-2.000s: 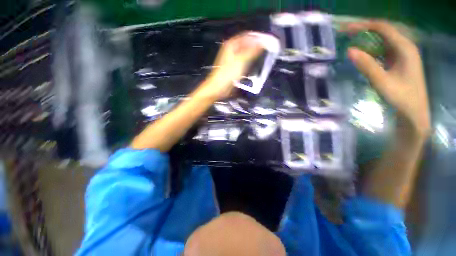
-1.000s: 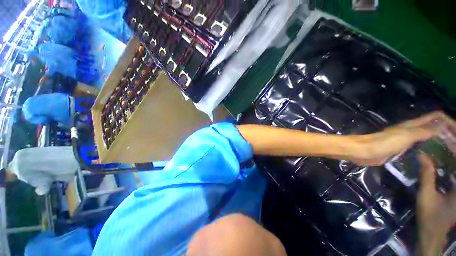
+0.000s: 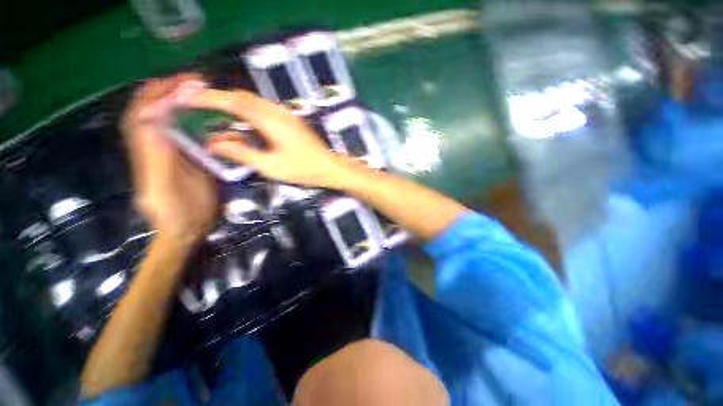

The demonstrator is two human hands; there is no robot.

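Observation:
My left hand point(image 3: 166, 158) holds a white phone housing point(image 3: 208, 157) over the left part of the black blister tray point(image 3: 103, 262). A green surface shows inside the housing. My right hand point(image 3: 273, 147) is at the housing, its thumb and fingers at the housing's right side; whether it grips the housing or a small part is blurred. More white housings with dark windows lie at the tray's right side: two at the top point(image 3: 323, 67), one in the middle point(image 3: 350, 136) and two at the bottom point(image 3: 350, 231), one of these partly hidden by my right sleeve.
Another white housing point(image 3: 168, 16) lies on the green mat point(image 3: 396, 22) beyond the tray. Glossy clear trays point(image 3: 555, 119) stand at the right. A person in blue point(image 3: 654, 262) is at the far right. Strong glare lies on the bench.
The view has swung right, from the cardboard box and workers at left to the tray's right side. Both hands remain together at a housing, now seen fully.

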